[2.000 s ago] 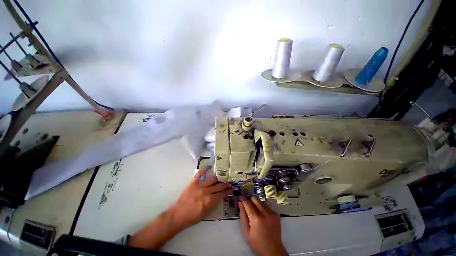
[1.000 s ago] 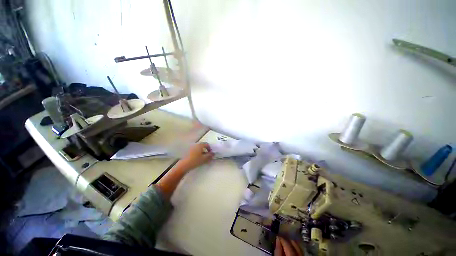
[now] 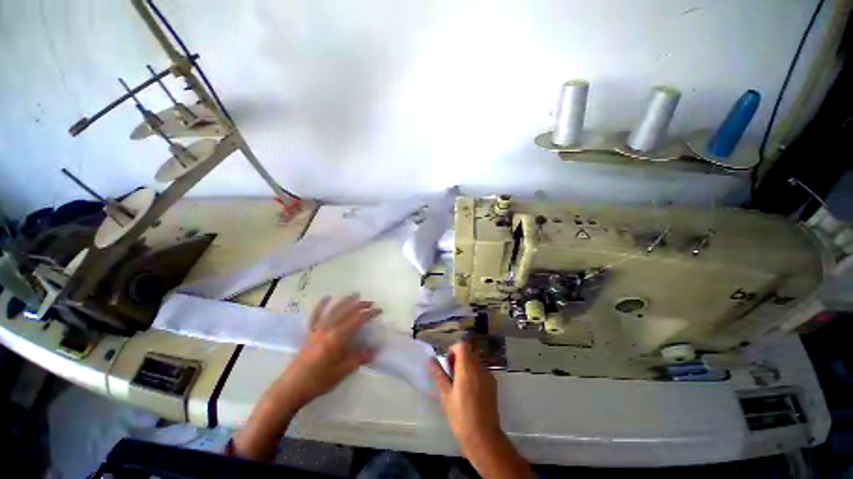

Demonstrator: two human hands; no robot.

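A long pale fabric band point(image 3: 229, 321) lies across the white bed from the left table to the needle area. My left hand point(image 3: 337, 339) is on top of the band, fingers spread and slightly blurred; whether it grips is unclear. My right hand point(image 3: 465, 382) pinches the band's right end just in front of the needle plate point(image 3: 490, 351). More pale cloth point(image 3: 318, 245) runs behind, from the left table to behind the cream sewing machine head point(image 3: 599, 271). The presser foot is too small and dark to make out.
Two white thread cones point(image 3: 571, 114) and a blue cone point(image 3: 734, 123) stand on a shelf behind the machine. A neighbouring thread stand point(image 3: 201, 150) rises at upper left, above a dark machine part point(image 3: 140, 281). A small blue item point(image 3: 697, 371) lies on the bed at right.
The view has swung back right. My left hand has come back from the rear cloth towards me, over the band. A band now stretches across the front of the bed, with its end at my right hand.
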